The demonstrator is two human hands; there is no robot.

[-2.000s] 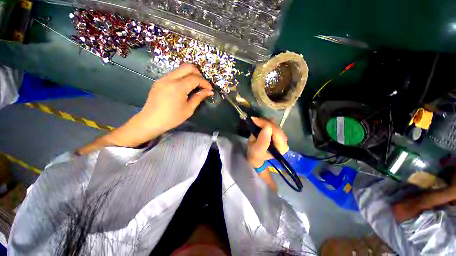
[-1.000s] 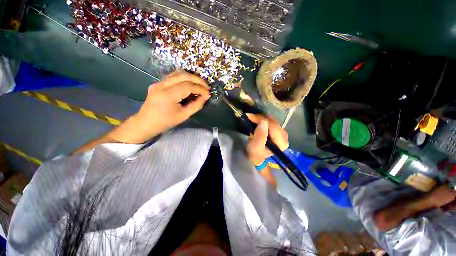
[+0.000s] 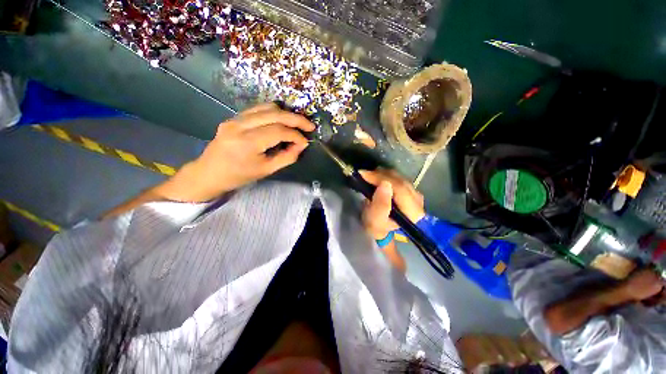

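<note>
My right hand (image 3: 388, 201) is shut on the black handle of a soldering iron (image 3: 409, 226). Its thin metal shaft points up and left to the fingertips of my left hand (image 3: 255, 146). My left thumb and forefinger are pinched together at the iron's tip; what they pinch is too small and blurred to tell. Just beyond the fingers lies a glittering heap of small loose parts (image 3: 288, 69), dark red at the left and gold-white at the right. A thick tan ring (image 3: 392, 109) with silvery bits inside stands right of the heap.
A clear pocketed tray (image 3: 358, 33) lies behind the heap. A thin pale wire (image 3: 191, 85) runs along the heap's near side. Tweezers (image 3: 522, 51) lie at the upper right. A black fan (image 3: 517, 191) stands at the right, near another person's arm (image 3: 595, 301).
The bench items have shifted slightly in the view. Both hands remain close together, with the iron still in my right hand and its tip at my left fingertips.
</note>
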